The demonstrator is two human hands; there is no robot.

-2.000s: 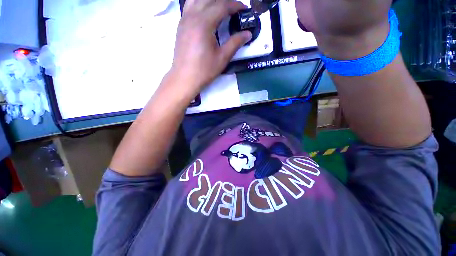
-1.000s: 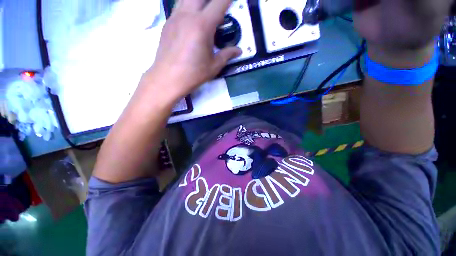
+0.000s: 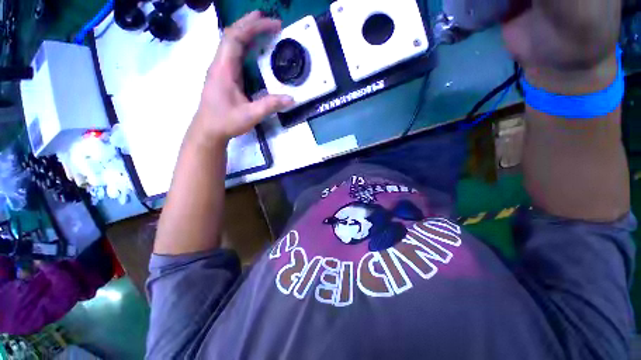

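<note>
The assembly fixture (image 3: 365,91) has two white square plates on a dark base. A round black housing (image 3: 289,62) sits in the left plate. The right plate (image 3: 398,46) shows an empty dark round hole. My left hand (image 3: 235,84) is beside the left plate with thumb and fingers spread around the housing, not closed on it. My right hand (image 3: 562,35), with a blue wristband (image 3: 573,95), is blurred at the top right. It holds the electric screwdriver (image 3: 478,10), a thick grey body partly cut off by the top edge.
The white work mat (image 3: 151,119) lies left, with several black housings (image 3: 164,24) on its far edge. A white box (image 3: 63,95) and a pile of small white parts (image 3: 98,165) are left of it. Cables (image 3: 492,98) run at the right. Another person's purple sleeve (image 3: 49,295) shows lower left.
The view has shifted left, showing more of the mat's far side. My right hand and the screwdriver have moved right, away from the fixture. My left hand has opened away from the housing.
</note>
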